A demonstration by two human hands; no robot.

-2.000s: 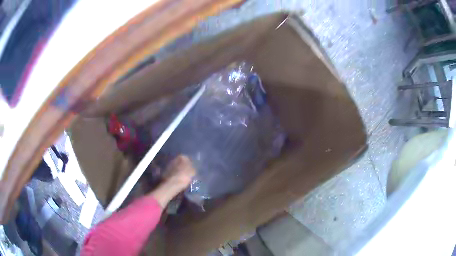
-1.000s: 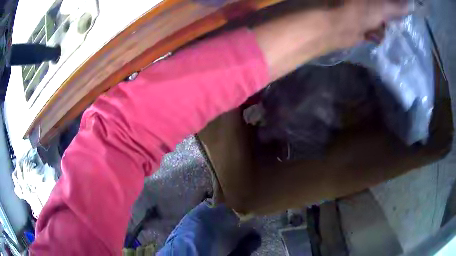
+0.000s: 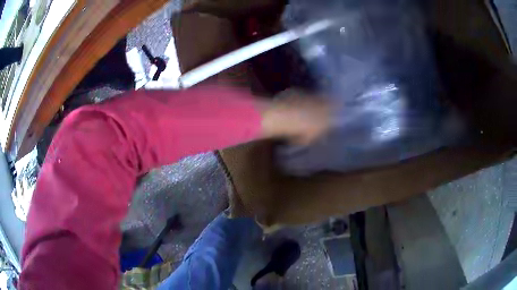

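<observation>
My left hand (image 3: 300,119), in a pink-red sleeve, reaches from the left over an open brown cardboard box (image 3: 363,198). It is strongly blurred and is at the left side of a clear, shiny plastic bag (image 3: 388,110) with bluish-grey contents. Whether the fingers grip the bag cannot be told. A white strip (image 3: 255,54) runs from the box's left edge to the bag. My right hand is not in view.
A wooden-edged table (image 3: 68,73) curves along the upper left. Below the box are a jeans-clad leg (image 3: 212,252), a dark paddle-shaped object (image 3: 283,257) and a grey block (image 3: 340,255) on the speckled floor. A blue item (image 3: 133,259) lies lower left.
My left hand has moved from the upper right down and left. The bag, raised at the box's right side a second ago, now lies across the box's middle. The white strip shows again.
</observation>
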